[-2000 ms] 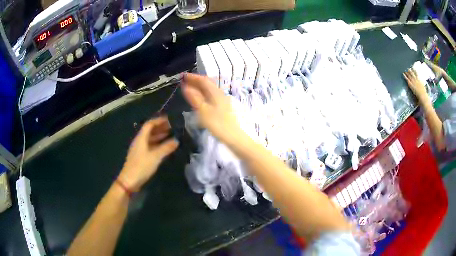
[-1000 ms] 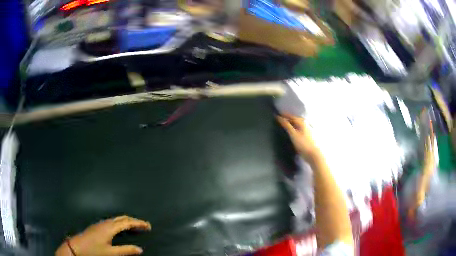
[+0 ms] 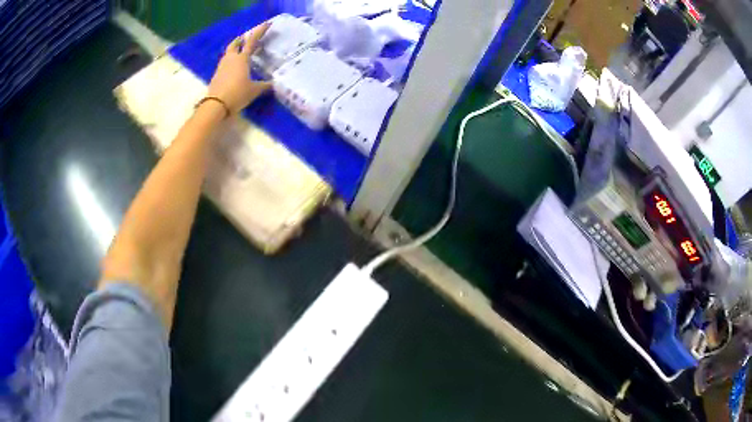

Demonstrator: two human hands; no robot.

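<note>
White power strip units (image 3: 316,83) stand in a row in a blue bin (image 3: 334,158) at the upper left, with clear plastic bags (image 3: 363,35) behind them. My left hand (image 3: 238,76) reaches over the worn yellowish pad (image 3: 235,177) with its fingers on the leftmost unit; whether it grips it is unclear. My right hand is out of the picture. The long white power strip (image 3: 317,350) lies on the dark green bench, its white cord running up past a grey post.
A grey post (image 3: 429,107) rises beside the blue bin. A bench power meter (image 3: 639,231) with red digits stands at the right, with papers (image 3: 569,243) and a white cable near it. Blue material shows at the left edge.
The view has swung far to the left. My left hand has moved from above the bench to the units in the blue bin. My right hand and the large white pile have left the view.
</note>
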